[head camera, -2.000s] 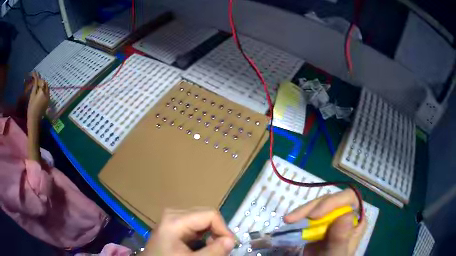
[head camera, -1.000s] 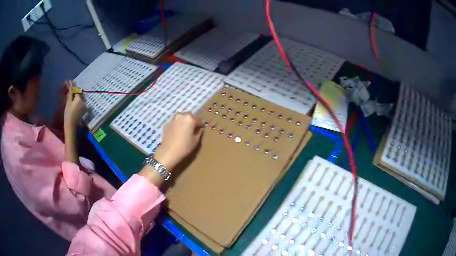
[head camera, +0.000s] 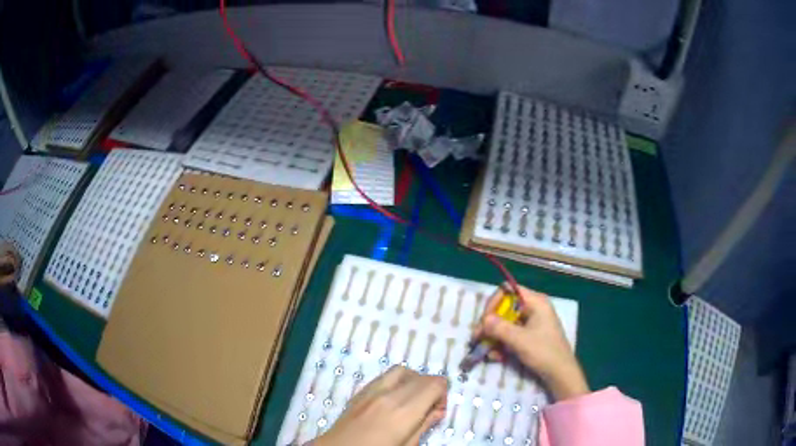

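My right hand (head camera: 528, 340) holds the wired yellow tool (head camera: 506, 307); its grey tip points down-left at a small bright part on the white work board (head camera: 567, 315). My left hand (head camera: 393, 406) is low over the same board, fingers closed together just left of the tip; whether they pinch a small part cannot be told. Rows of dumbbell-shaped strips (head camera: 373, 336) lie on the board; many nearer ones have bright round ends. The brown cardboard stack (head camera: 192, 340) at left carries rows of silver studs (head camera: 214, 258). The red cable (head camera: 336, 131) hangs across to the tool.
Stacked filled boards (head camera: 559, 174) stand at right, with more filled boards (head camera: 279, 113) at the back and left. A yellow-white paper slip (head camera: 367, 165) and crumpled clear plastic (head camera: 415, 131) lie behind. A co-worker's pink sleeve (head camera: 61, 392) shows at lower left, with a hand at the edge.
My left hand has moved from the studs on the brown cardboard to the white board. My right hand with the yellow tool is back in view. The view has turned right.
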